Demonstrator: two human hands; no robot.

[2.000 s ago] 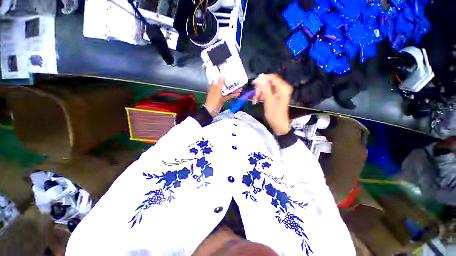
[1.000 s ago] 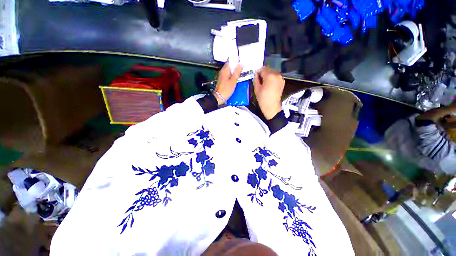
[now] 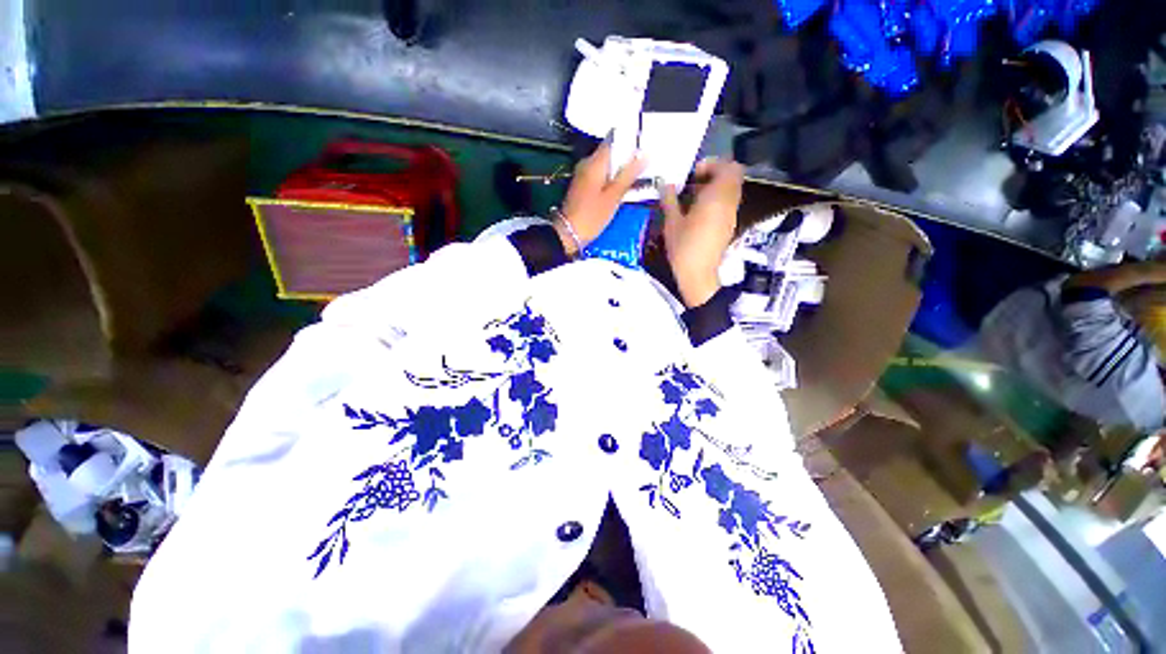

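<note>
A white housing (image 3: 671, 134) with a dark rectangular window and a rounded projection on its left is held at the bench edge, tilted a little. My left hand (image 3: 596, 198) grips its lower left side. My right hand (image 3: 703, 224) is at its lower right corner, fingers bent against the lower edge; its fingertips are blurred. A blue flat piece (image 3: 618, 235) hangs just below the housing between my two hands. How it joins the housing is hidden.
The dark bench (image 3: 256, 58) spans the top, with a blue heap (image 3: 882, 45) and a white unit (image 3: 1061, 100) at right. An open carton (image 3: 870, 294) holds white parts (image 3: 780, 275). A red item (image 3: 428, 192) is below the bench. A person's striped sleeve (image 3: 1093, 339) is far right.
The housing has moved from the bench edge slightly right and tilted. The blue piece, earlier pinched at my right hand, now hangs beneath the housing. The view has shifted, cutting off the bench's back.
</note>
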